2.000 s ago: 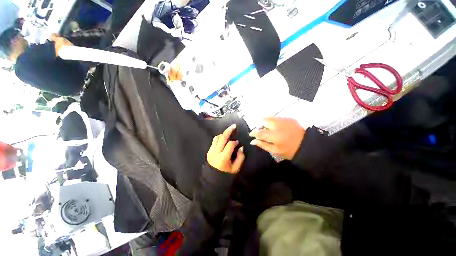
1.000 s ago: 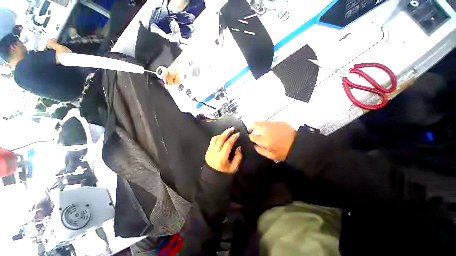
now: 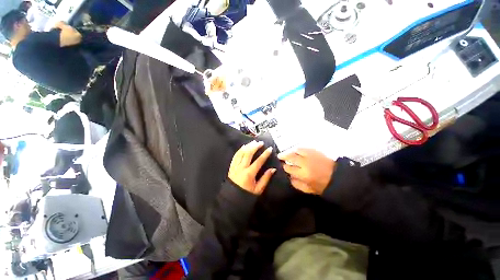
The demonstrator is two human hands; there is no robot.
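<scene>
A large black garment piece (image 3: 192, 147) with ribbed grey faces drapes over the table's left side and towards my lap. My left hand (image 3: 251, 168) lies on the cloth with its fingers spread, just in front of the needle area. My right hand (image 3: 308, 169) pinches the cloth's edge between thumb and fingers, close beside my left fingertips. The presser foot and needle (image 3: 265, 112) are a small metal cluster just beyond my fingertips. The white sewing machine (image 3: 351, 60) has a blue stripe and a dark panel. The exact needle contact is too blurred to tell.
Red-handled scissors (image 3: 411, 119) lie at the right of the table beside a dark textured scrap (image 3: 341, 101). A black cloth strip (image 3: 308, 49) rests on the machine. A white rod (image 3: 153, 50) extends at upper left. Another person (image 3: 52, 57) is at far left.
The view has shifted, so the machine and scissors appear lower and further right. My right hand keeps its pinch at the cloth edge; my left fingers look slightly more spread.
</scene>
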